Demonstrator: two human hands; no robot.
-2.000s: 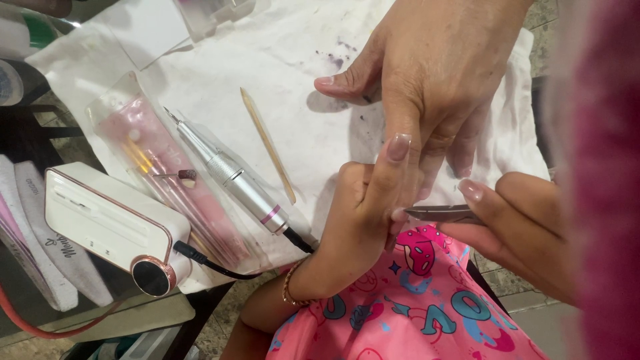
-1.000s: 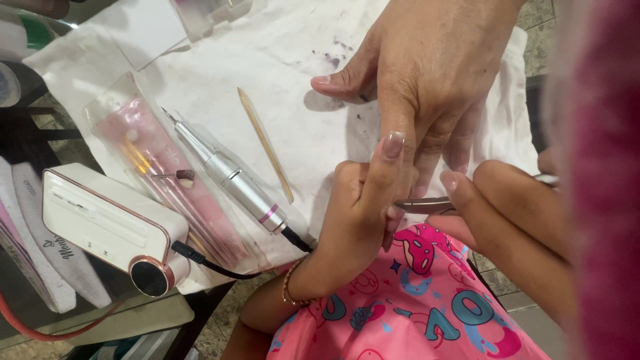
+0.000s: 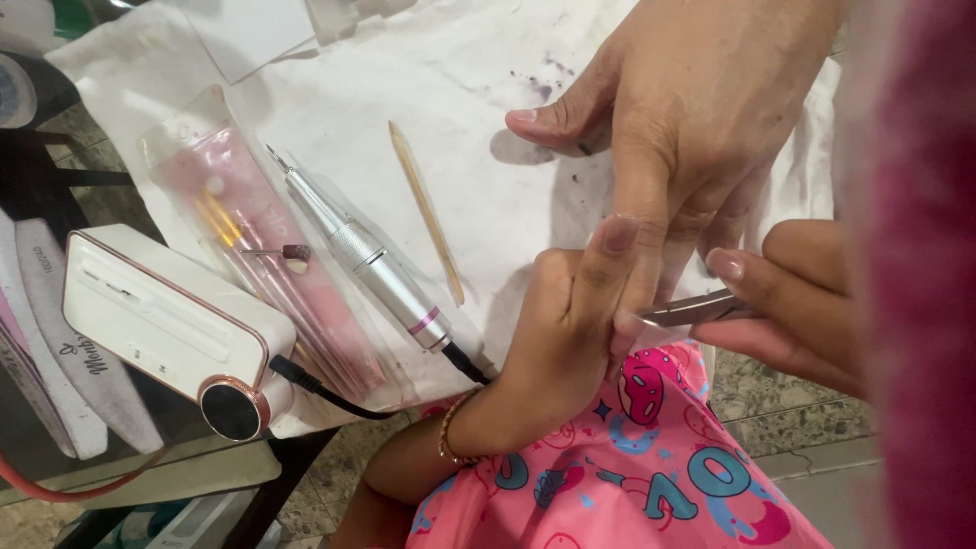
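My left hand [image 3: 576, 328], with a beaded bracelet on the wrist, grips one finger of another person's hand [image 3: 686, 130]. That hand reaches in from the top, palm down, over a white cloth [image 3: 488, 99]. My right hand [image 3: 793, 297] pinches metal nippers [image 3: 698, 308]; their tips are at the held fingertip, though contact cannot be told. A wooden stick [image 3: 427, 213] lies left of the other hand. Beside it rest a silver nail drill handpiece [image 3: 366, 255] and a clear pink pouch of brushes [image 3: 263, 259], with a small drill bit [image 3: 293, 252] on top.
A white drill control box [image 3: 171, 328] with a round dial sits at the left, a black cable [image 3: 335, 396] plugged in. Nail files [image 3: 76, 343] lie beyond it. A pink printed garment [image 3: 610, 473] is below my hands. Blurred magenta fabric [image 3: 926, 274] covers the right edge.
My right hand has shifted, and the nippers' tips are a little farther right than one second ago. My left hand keeps its hold on the finger.
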